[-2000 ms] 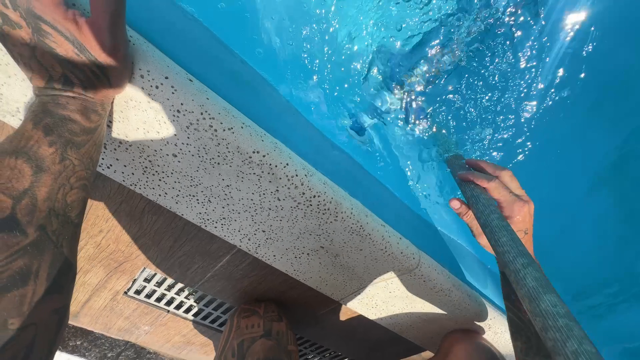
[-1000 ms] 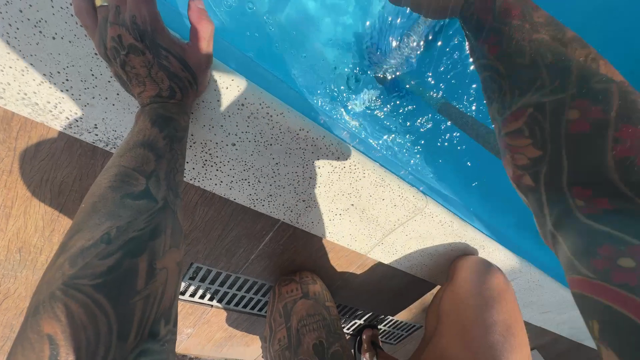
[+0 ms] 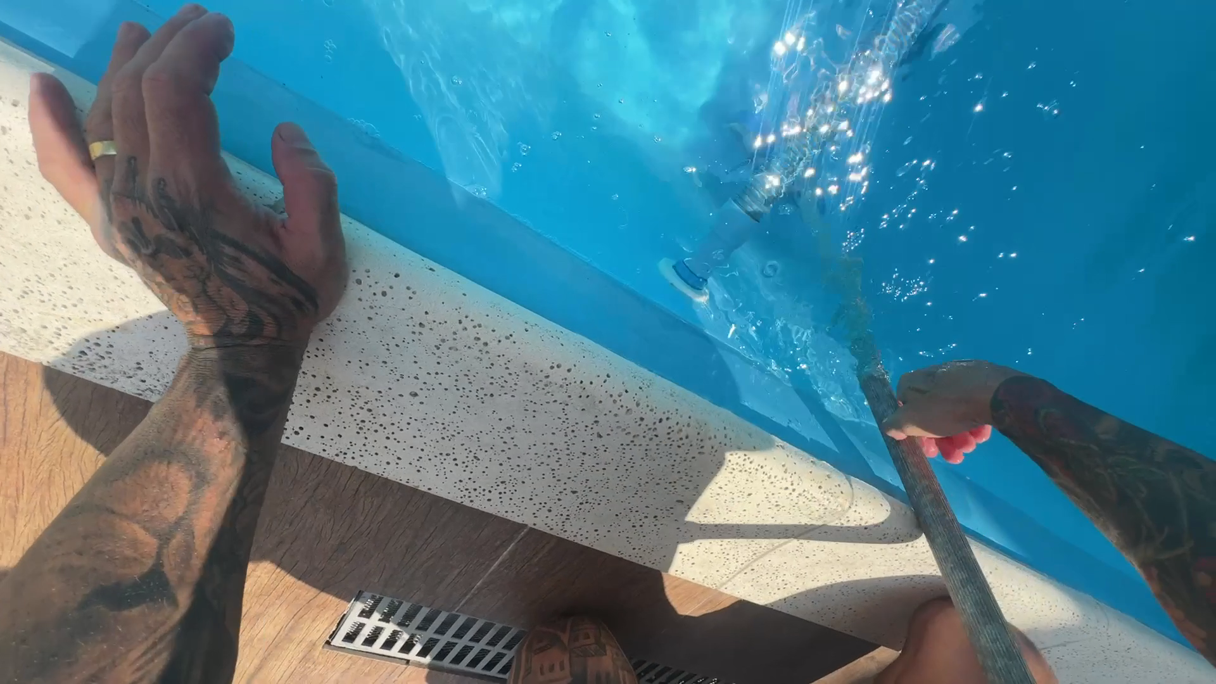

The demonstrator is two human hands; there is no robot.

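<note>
My left hand [image 3: 204, 180], tattooed and wearing a ring, rests with its heel on the speckled pool coping [image 3: 494, 408]; its fingers are spread toward the water and hold nothing. At the right, my right hand [image 3: 945, 408] is closed around a grey ribbed hose [image 3: 950, 541], just above the water beside the coping. The hose runs from the bottom right, past my knee, down into the pool. Underwater, left of the hose, is a pale blue tubular fitting [image 3: 727, 233] with a whitish round end. Glare and ripples hide what it joins.
Blue pool water [image 3: 589, 123] lies beyond the coping. On the near side are brown wood-look tiles [image 3: 380, 513] and a slotted drain grate [image 3: 427, 632]. My tattooed knee [image 3: 570, 655] is over the grate, and my other knee [image 3: 936, 636] is by the hose.
A second ago my right arm reached across the top of the view, away from the visible hose; now that hand grips the hose. My left hand stays at the coping.
</note>
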